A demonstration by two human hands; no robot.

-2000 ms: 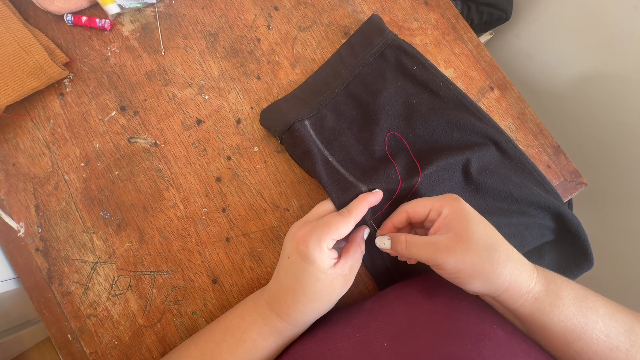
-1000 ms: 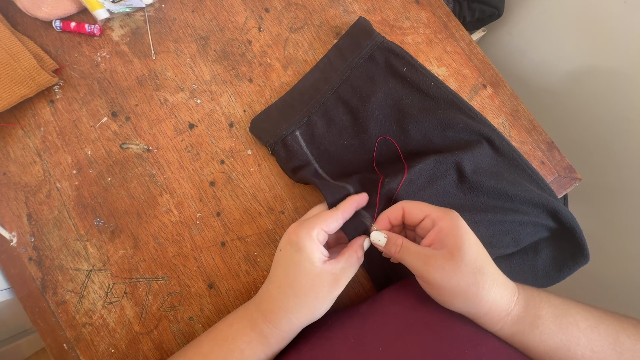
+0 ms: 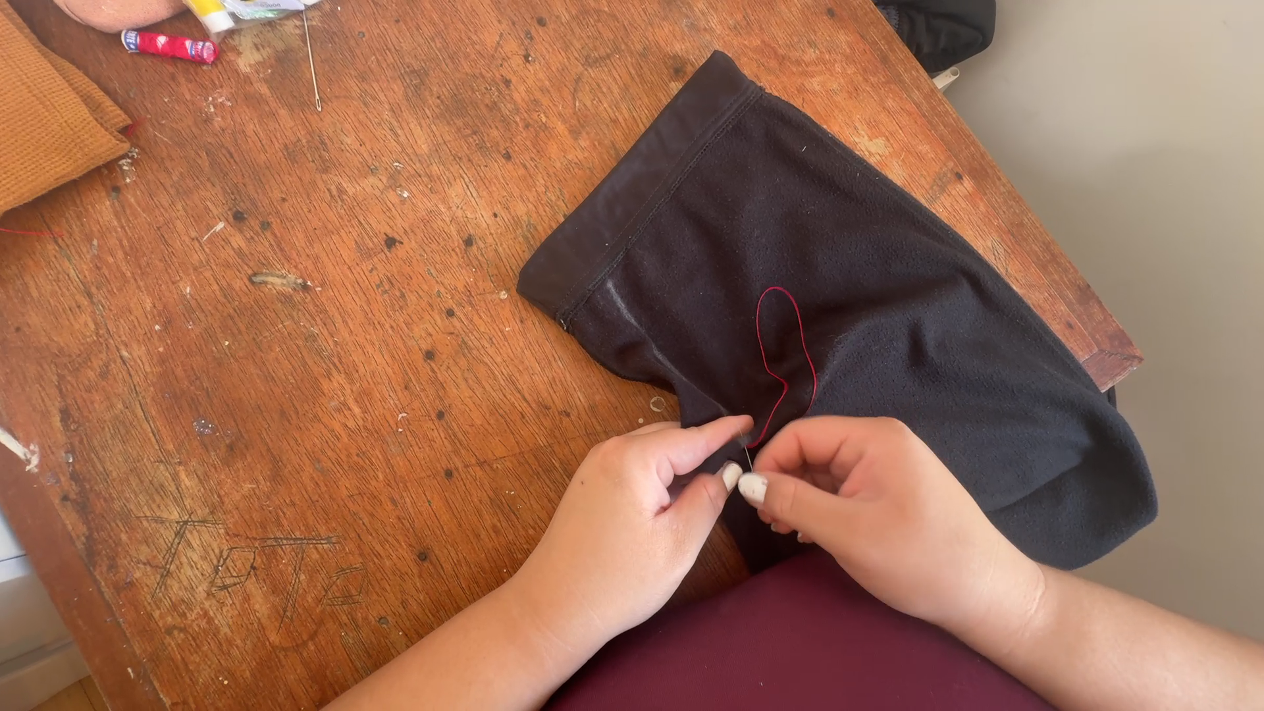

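A black fabric garment [image 3: 869, 267] with a smooth band along one end lies over the right part of the wooden table. My left hand [image 3: 642, 513] pinches its near edge between thumb and fingers. Beside it, thumb tip nearly against thumb tip, my right hand [image 3: 879, 513] holds a thin sewing needle [image 3: 749, 456] at the cloth. A loop of red thread [image 3: 760, 336] rises from between the hands and rests on the black fabric. The cloth right under my fingertips is mostly hidden.
On the wooden table [image 3: 296, 395], a red thread spool [image 3: 170, 46] and another needle [image 3: 313, 59] lie at the upper left. A mustard ribbed cloth [image 3: 49, 118] is at the left edge. Beyond the table's right edge is a black item [image 3: 943, 30].
The red thread loop has shifted and changed shape on the cloth. Both hands stay close together at the garment's edge.
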